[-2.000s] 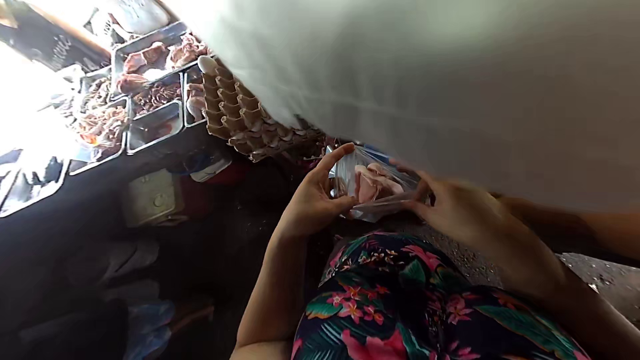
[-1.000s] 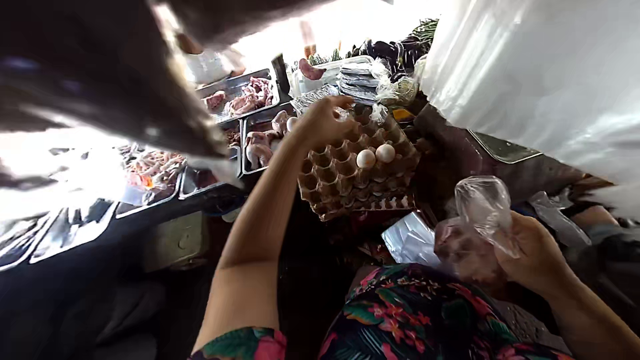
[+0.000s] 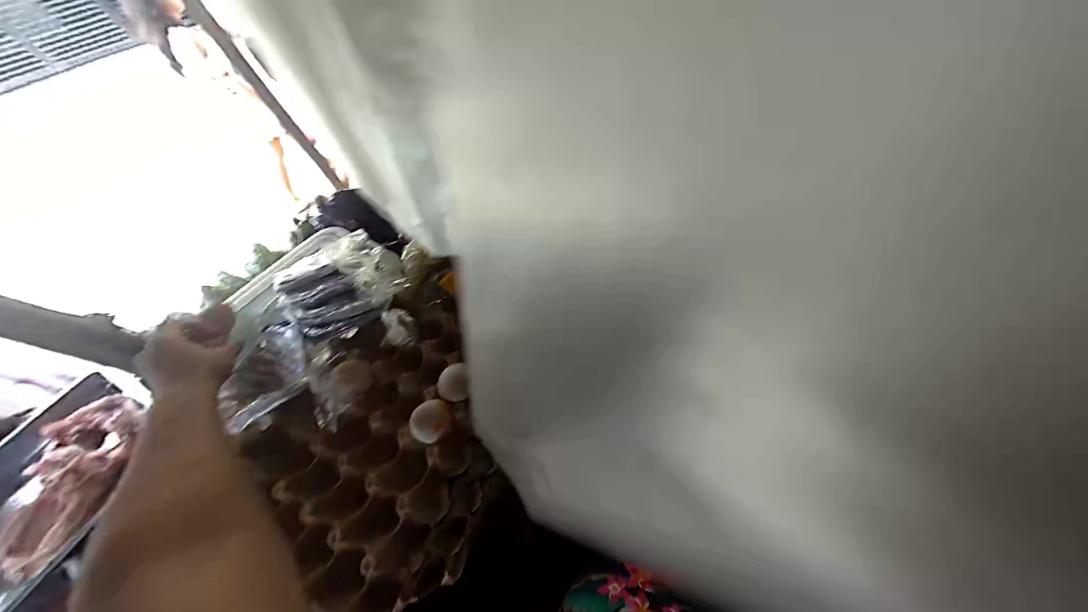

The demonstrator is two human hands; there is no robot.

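Note:
My left hand (image 3: 189, 344) reaches to the upper left, its fingers curled at the end of a grey bar or pole (image 3: 72, 333); whether it grips anything is blurred. Beside it lie clear plastic bags (image 3: 270, 365) and a bundle of folded dark plastic bags (image 3: 323, 297). Below these is a stack of brown egg trays (image 3: 365, 484) with an egg (image 3: 430, 422) and another egg (image 3: 454, 382) in its cups. My right hand is not visible; a large pale sheet hides the right side.
The pale hanging sheet (image 3: 748, 280) fills the right of the view, close to the camera. A metal tray of raw meat (image 3: 72, 476) stands at the lower left. Green leaves (image 3: 255, 262) show behind the bags. A thin pole (image 3: 263, 98) slants across the top left.
My left hand has gone from above the egg trays to the bar at their left. My right hand, seen earlier with a clear plastic bag, is out of sight. The view has shifted.

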